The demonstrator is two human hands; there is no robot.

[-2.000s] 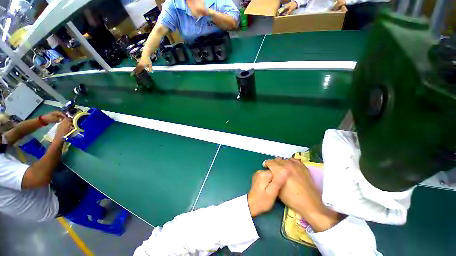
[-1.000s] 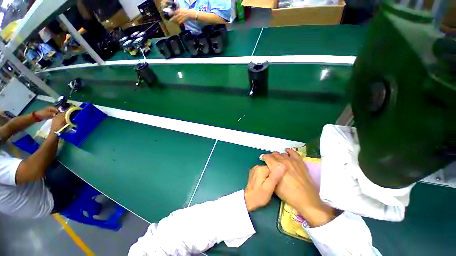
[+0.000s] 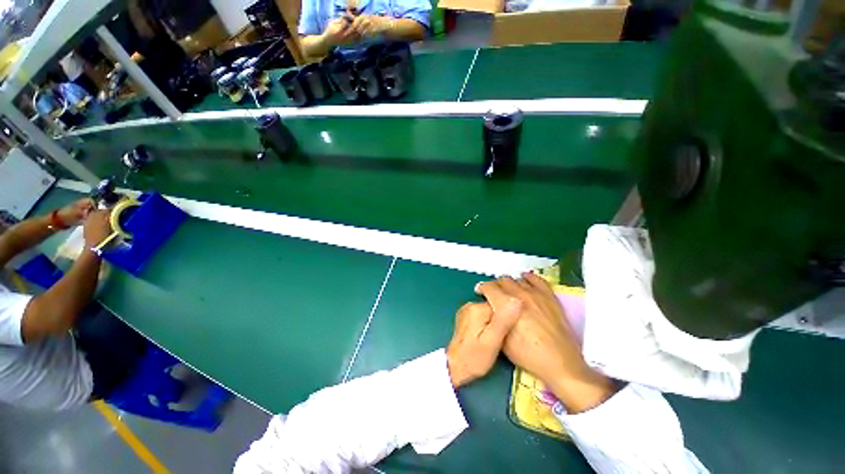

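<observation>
My left hand [image 3: 477,344] and my right hand [image 3: 545,341] rest together, crossed and touching, at the left edge of the yellow-edged press fixture [image 3: 530,413]. The right hand's fingers are extended, with no part seen in them. The left hand's fingers are partly hidden against the right hand, and its palm is hidden. Pink sheet [image 3: 573,315] shows inside the fixture. The dark green press head [image 3: 718,194] hangs at the right, with a white cloth pad [image 3: 639,319] beneath it, beside my right wrist.
A black lamp housing [image 3: 501,141] stands on the green conveyor [image 3: 398,185], another [image 3: 275,136] farther left. More housings [image 3: 371,74] stand on the far bench. A co-worker's arms [image 3: 65,278] are at left by a blue fixture [image 3: 148,231]. Another person sits across, near a carton [image 3: 559,26].
The housing in front has moved right along the conveyor. The person across has drawn back the reaching arm and now has both hands together. My hands stay crossed at the fixture.
</observation>
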